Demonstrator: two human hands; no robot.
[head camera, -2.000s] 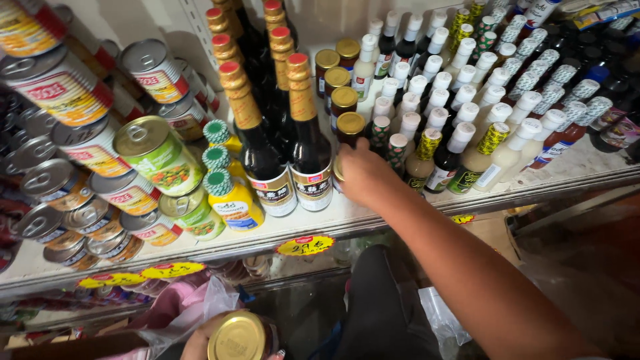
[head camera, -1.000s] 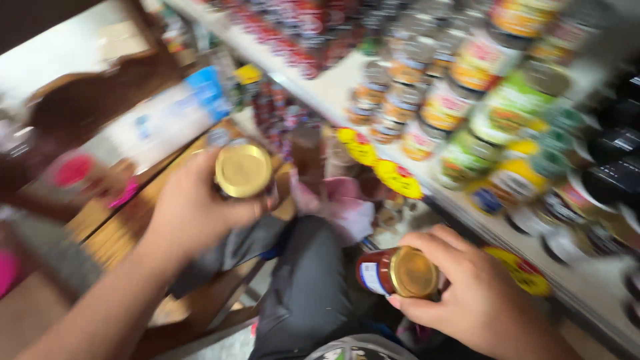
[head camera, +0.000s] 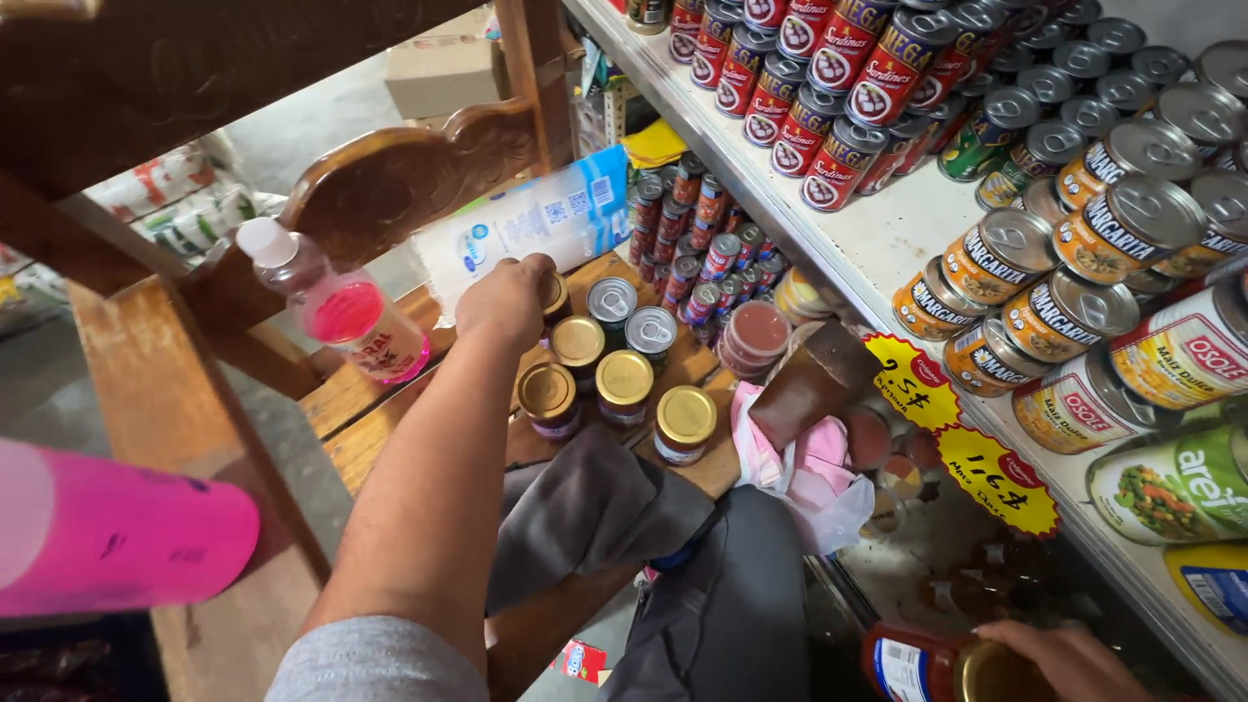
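My left hand (head camera: 502, 304) reaches over a wooden bench and has its fingers on a gold-lidded jar (head camera: 556, 295), which it partly hides. Beside it on the bench stand several more gold-lidded glass jars (head camera: 624, 380) and two cans with pull-tab lids (head camera: 650, 331). At the lower right edge, my right hand (head camera: 1071, 663) holds a jar of red contents with a gold lid (head camera: 902, 663), lying on its side. A grey cloth (head camera: 595, 517) hangs at the bench's front edge, next to my leg.
A bottle of pink liquid (head camera: 366, 327) and a white-and-blue plastic package (head camera: 526, 219) are on the bench. A pink cup (head camera: 127, 531) is at left. The metal shelf (head camera: 829, 234) on the right bears stacked sardine cans (head camera: 843, 161) and corn cans (head camera: 1072, 405). A pink bag (head camera: 804, 468) hangs between.
The view has swung left from the bottle shelf to the bench. My left hand has carried a gold-lidded jar to the bench. My right hand, at the shelf's jars earlier, holds one low at the right.
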